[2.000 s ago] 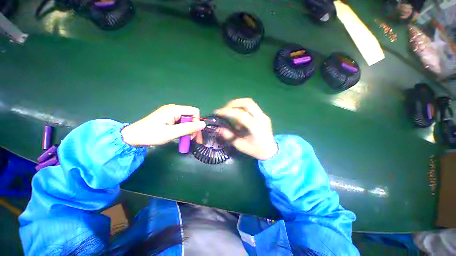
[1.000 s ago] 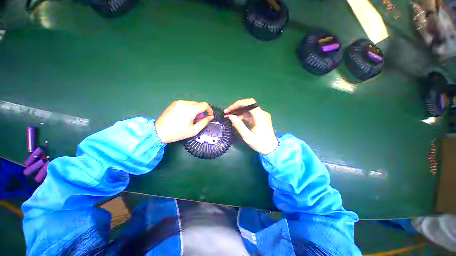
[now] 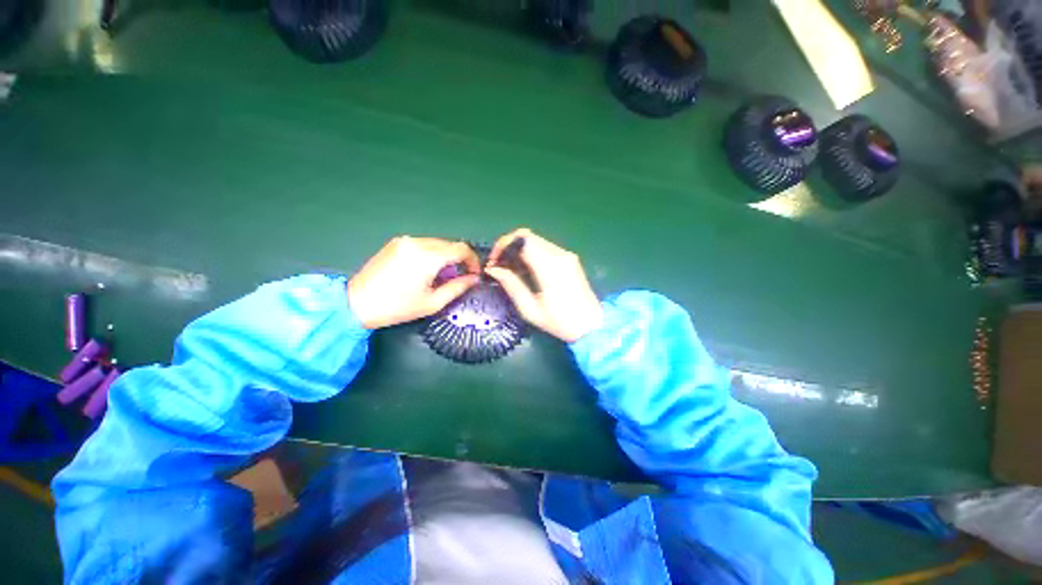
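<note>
A black ribbed fan housing (image 3: 474, 339) lies on the green bench in front of me, its flatter centre showing below my fingertips. My left hand (image 3: 414, 281) is at its upper left, with a purple cell (image 3: 451, 273) pinched in the fingers and mostly hidden by them. My right hand (image 3: 543, 283) is at its upper right, with a dark thin piece (image 3: 514, 258) in the fingers. The fingertips of both hands nearly meet over the housing's far part. What lies between them is too small to tell.
Loose purple cells (image 3: 77, 322) lie at the left edge of the green bench (image 3: 286, 171). Several black ribbed housings (image 3: 768, 149) stand along the far side, two with purple cells. A yellow sheet (image 3: 825, 51) lies far right, copper-coloured parts (image 3: 982, 363) and a carton (image 3: 1019, 394) at right.
The purple cell, upright beside the housing two seconds ago, is now mostly under my left fingers over it. My right hand has moved in closer to my left. The far housings have shifted right in view.
</note>
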